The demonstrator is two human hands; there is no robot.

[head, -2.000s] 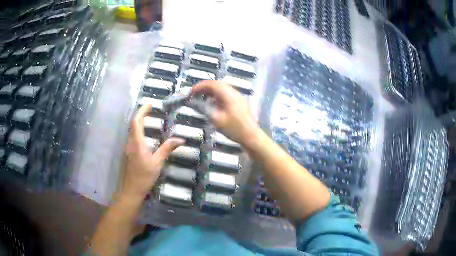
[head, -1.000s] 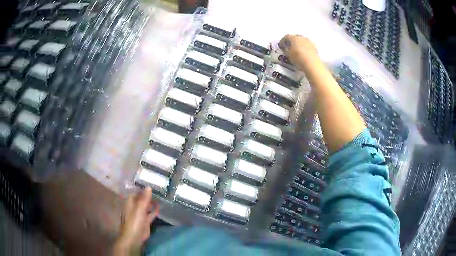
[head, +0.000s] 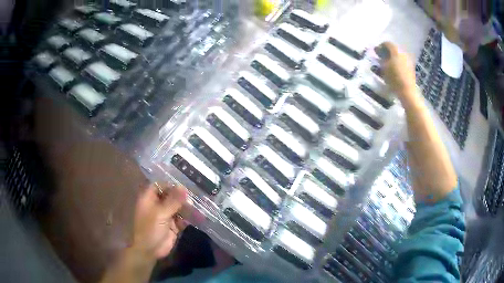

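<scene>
The clear housing tray (head: 251, 141) lies slanted across the middle, with three columns of black housings with white faces. My left hand (head: 160, 221) is at its near left corner, fingers bent around the edge; the fingertips are blurred. My right hand (head: 395, 69) is closed at its far right corner, beside the last housings. The small-part tray (head: 370, 232), with dark parts in dense rows, is partly hidden under or behind the housing tray and my right forearm.
Stacked filled trays (head: 102, 52) with white-faced housings stand at the far left, beside clear layered plastic. A yellow item (head: 266, 6) is at the back. More dark-part trays (head: 456, 97) lie at the right, with a white oval item (head: 451, 57) on one. Brown floor (head: 88, 177) shows lower left.
The view has turned. The housing tray has shifted left towards the stacked trays and slants more, covering the pale gap. Both hands have come to opposite corners of it.
</scene>
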